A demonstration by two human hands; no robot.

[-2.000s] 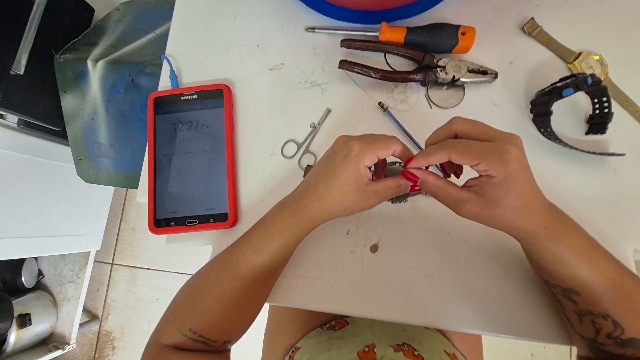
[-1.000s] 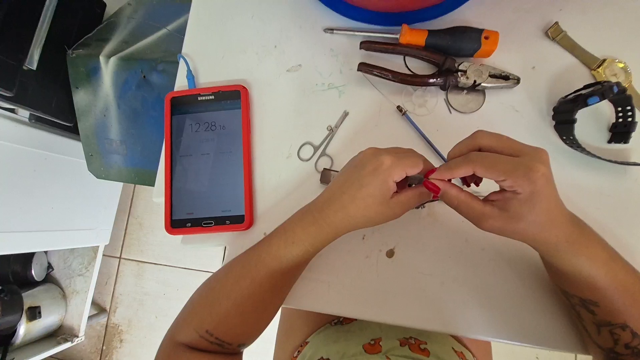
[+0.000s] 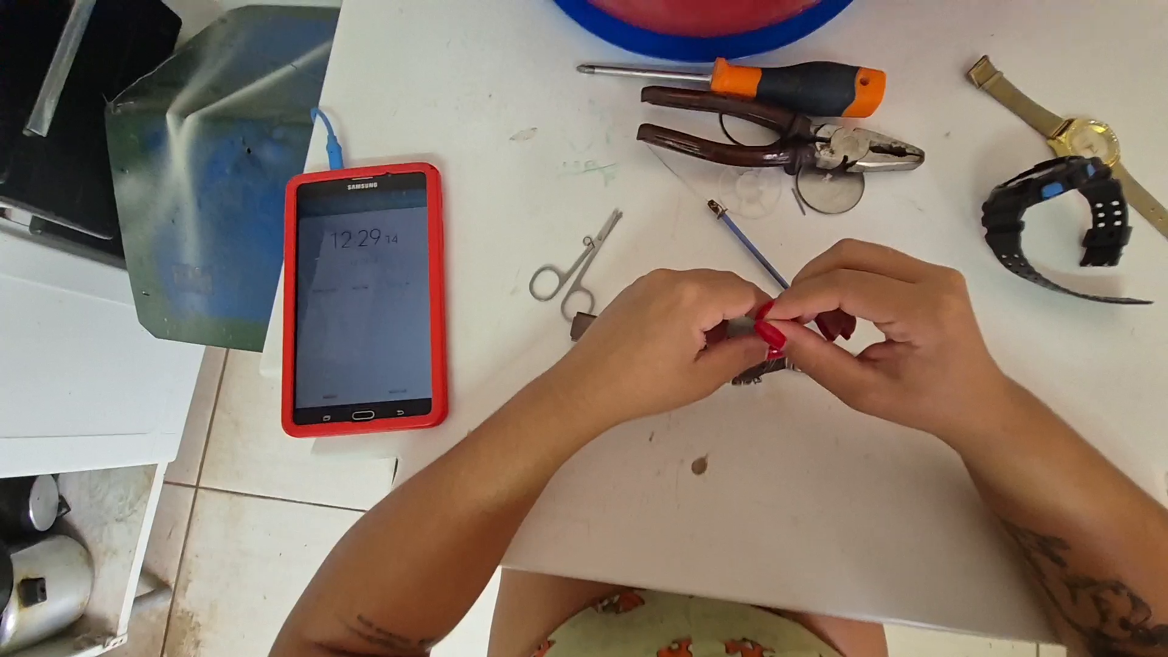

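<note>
My left hand [image 3: 671,342] and my right hand [image 3: 885,333] meet fingertip to fingertip over the white table. Between them they pinch a small item that the fingers mostly hide; it cannot be made out. A small dark metallic part [image 3: 759,370] shows just below the fingertips. Behind my right fingers lies a thin blue shaft with a metal tip [image 3: 750,246]. Small metal scissors [image 3: 577,272] rest beyond my left hand, and a brown piece [image 3: 582,325] pokes out beside that hand.
Combination pliers [image 3: 785,137] lie over a round disc [image 3: 832,190], with an orange and black screwdriver [image 3: 794,88] behind. A gold watch [image 3: 1088,141] and a black watch [image 3: 1013,214] are at right. A red-cased Samsung tablet [image 3: 363,301] with a blue cable lies left. A blue-rimmed red container [image 3: 703,41] stands at the back.
Both hands stay together at the same spot with only slight finger movement. The view has shifted a little since the earliest frame.
</note>
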